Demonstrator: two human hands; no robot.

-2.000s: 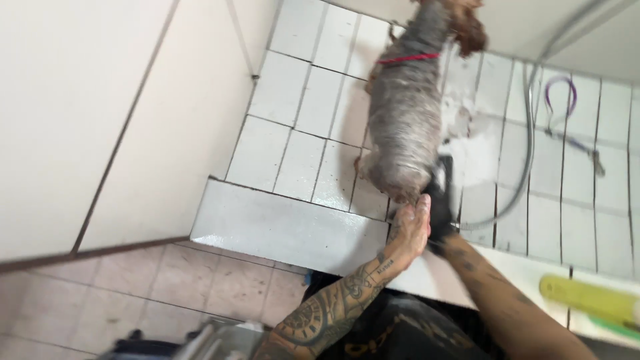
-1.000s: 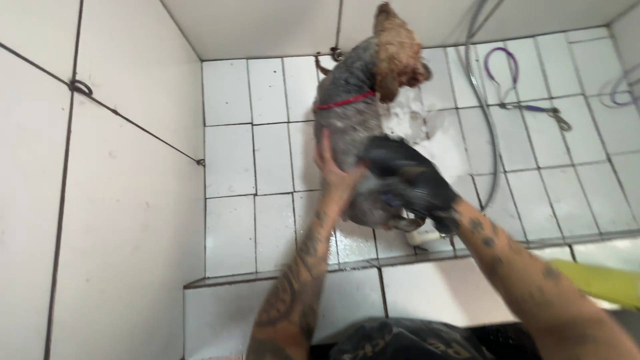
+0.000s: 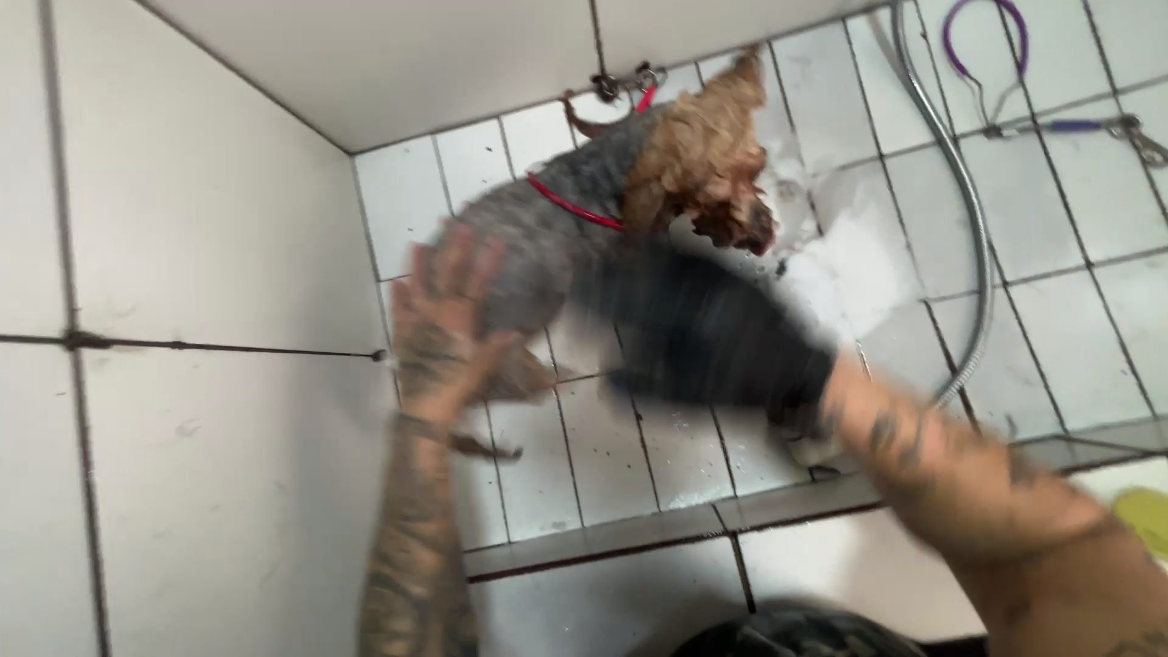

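A wet dog (image 3: 538, 246) with grey body fur and a tan head stands on white tiles, a red cord around its body behind the head. My left hand (image 3: 452, 319), bare and tattooed at the wrist, rests with spread fingers on its back and rump. My right hand (image 3: 712, 328) wears a black glove or mitt and is blurred by motion beside the dog's flank, below its head. Whether those gloved fingers grip anything cannot be seen. White foam (image 3: 849, 274) lies on the tiles right of the dog.
A metal shower hose (image 3: 972, 210) curves down the right side. Beyond it lies a purple loop (image 3: 1027, 41) with a metal clip. A metal fitting (image 3: 630, 84) with red cord sits at the back wall. The raised tiled edge (image 3: 675, 525) runs in front; something yellow-green (image 3: 1145, 520) is at far right.
The dog's rear has swung toward the left wall. My left hand has moved onto its rump. The gloved hand, earlier over the dog's hindquarters, is now nearer its chest and flank.
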